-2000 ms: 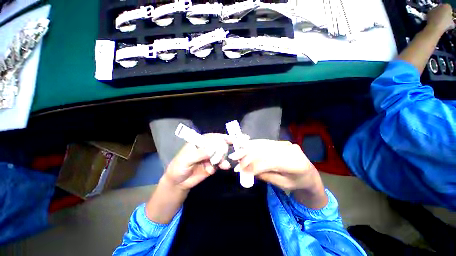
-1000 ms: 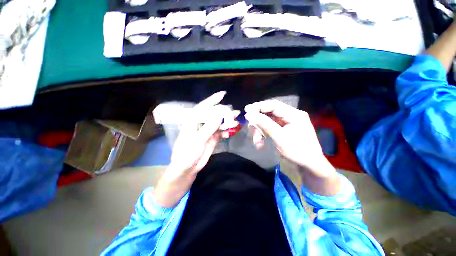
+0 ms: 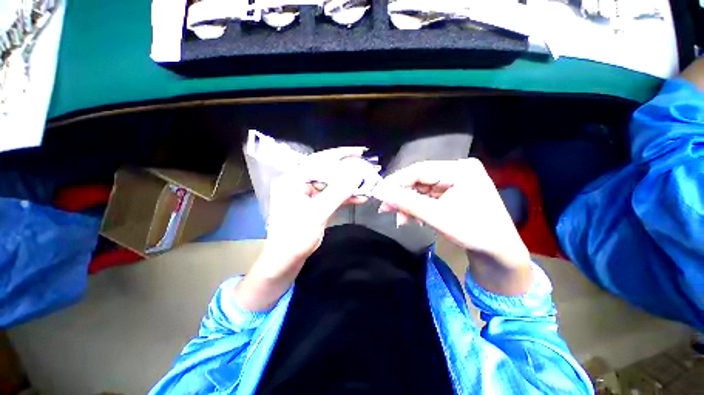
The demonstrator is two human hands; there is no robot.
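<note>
My left hand is closed around a partly strapped watch above my lap. Its white strap sticks out to the upper left, with a square buckle frame at the end. A small part of the watch head shows at my left fingertips; fingers and glare hide the rest. My right hand has its thumb and fingertips together at the right edge of the watch head. Whether they pinch a small part or only touch the watch cannot be seen.
The black foam tray with white-strapped watches lies on the green bench. White paper with strips is at right, another strap pile at far left. A cardboard box is below left. A neighbour's blue sleeve is at right.
The separate strap seen in my right hand two seconds ago no longer shows. My hands have moved up in the picture, and my right fingertips now meet the watch. The tray sits higher in view.
</note>
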